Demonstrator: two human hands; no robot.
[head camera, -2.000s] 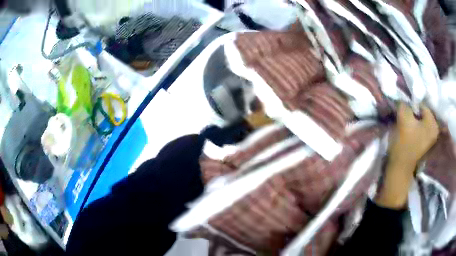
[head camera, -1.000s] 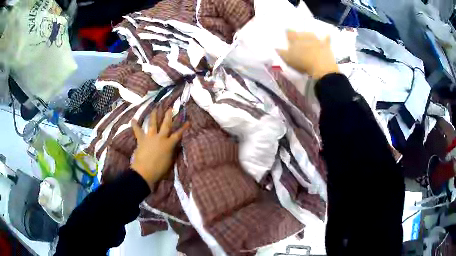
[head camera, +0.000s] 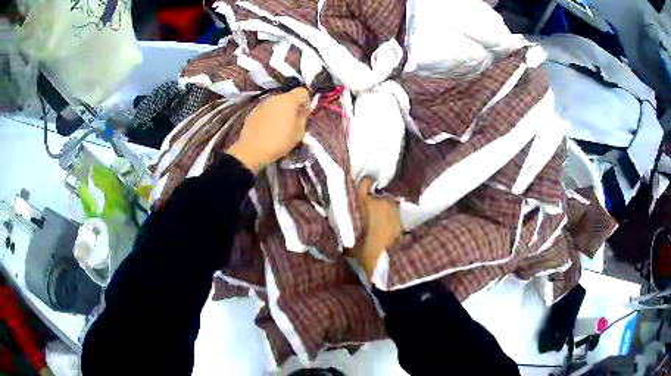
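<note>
The bundle of pieces (head camera: 471, 250), brown check with white strips, lies heaped on the white table (head camera: 228, 338). A thin red-pink tie (head camera: 332, 99) shows at its gathered middle, beside a knot-like gather of white cloth (head camera: 379, 117). My left hand (head camera: 276, 128) is at the gathered middle, with its fingers closed on the cloth or tie beside the red-pink cord; which one is hidden. My right hand (head camera: 377, 224) is lower down between folds, its fingers closed on the lower end of the white cloth. Part of it is covered by check fabric.
An off-white tote bag (head camera: 81, 44) with a cartoon hangs at upper left. A bright green packet (head camera: 107, 194) and a white roll (head camera: 92, 250) lie at left. Grey-white cloth (head camera: 596, 110) is heaped at upper right. Machine parts and a dark object (head camera: 563, 319) stand at lower right.
My left hand has moved up to the tied middle. My right hand has come down from the upper white cloth to its lower end. The bundle's right side is spread wider and the red-pink tie shows more.
</note>
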